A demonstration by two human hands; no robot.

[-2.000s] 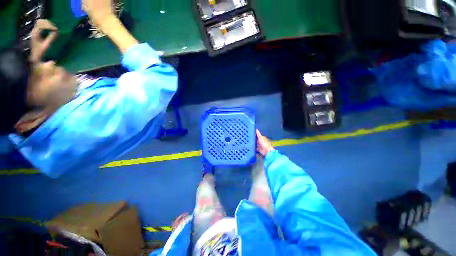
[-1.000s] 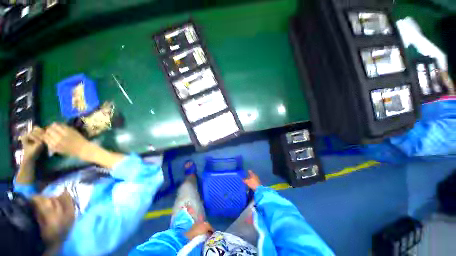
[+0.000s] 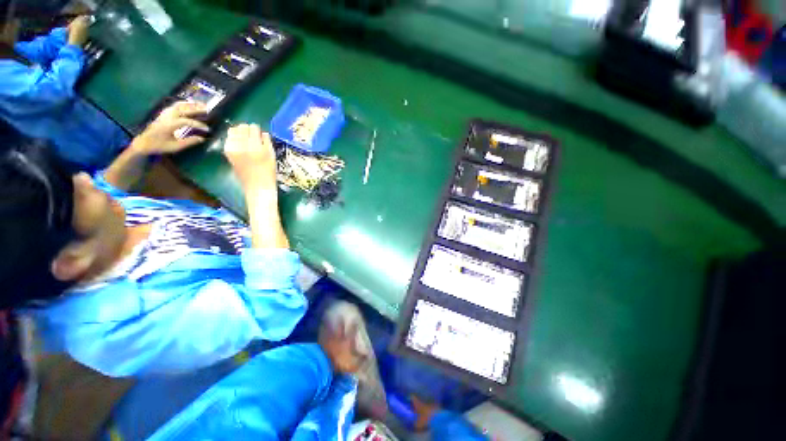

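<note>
The foam tray point(image 3: 533, 250) lies on the green bench in front of me, with five phone units in a row, such as the silver one point(image 3: 472, 287) near its lower end. Orange flex cable spots show on some units. My left hand point(image 3: 346, 343) rests on my knee, small and blurred, with nothing seen in it. My right hand point(image 3: 422, 413) is low in the picture, partly cut off by my sleeve, at the edge of the blue stool point(image 3: 400, 406). Most of the stool is hidden below the bench.
A person at left works over another foam tray point(image 3: 250, 80). Near them are a blue bin point(image 3: 333, 131), a pale stick pile point(image 3: 303, 168), dark bits point(image 3: 326, 193) and a thin silver line point(image 3: 371, 157). A dark block point(image 3: 750, 344) stands at right. Another person sits farther left.
The view has swung left and up onto the bench. The stool now shows only as a sliver, lower in the picture. My left hand has moved from my lap to my knee.
</note>
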